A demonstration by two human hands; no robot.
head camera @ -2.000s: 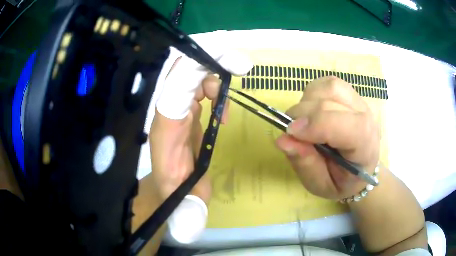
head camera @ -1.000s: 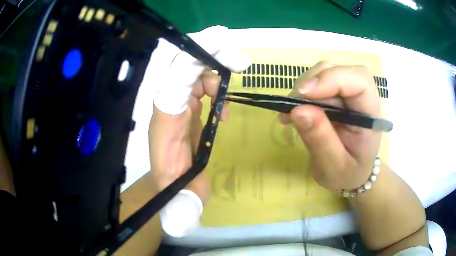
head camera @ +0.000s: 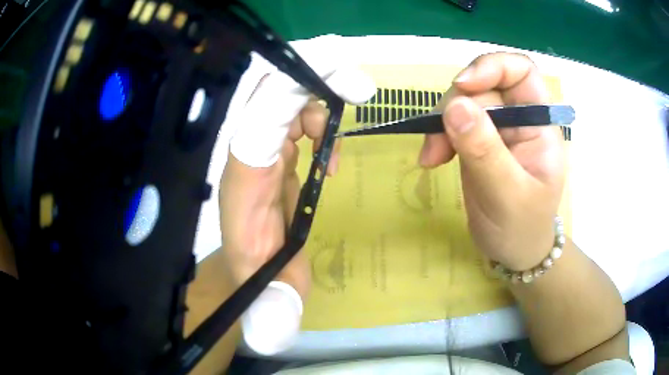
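The black housing frame (head camera: 165, 242) is held tilted, its solid end with holes and gold spots large at the left. My left hand (head camera: 257, 198), with white finger cots on several fingertips and the thumb, grips its thin rail from behind. My right hand (head camera: 499, 161) is shut on the dark tweezers (head camera: 506, 117). Their tips meet the inner edge of the short rail. I cannot tell whether a pad is between the tips. Rows of black pads (head camera: 400, 105) lie on the yellow sheet (head camera: 411, 271), partly hidden by my right hand.
The white padded surface (head camera: 616, 168) curves around the yellow sheet. A shiny green surface (head camera: 352, 18) runs along the far side, with part of a dark object (head camera: 462, 4) at its top edge. A thin dark cord (head camera: 451, 337) hangs at the near edge.
The tweezers have swung from slanting down to the right to nearly level, and my right hand has moved up. The frame has shifted slightly. The dark frame piece on the green surface has moved left.
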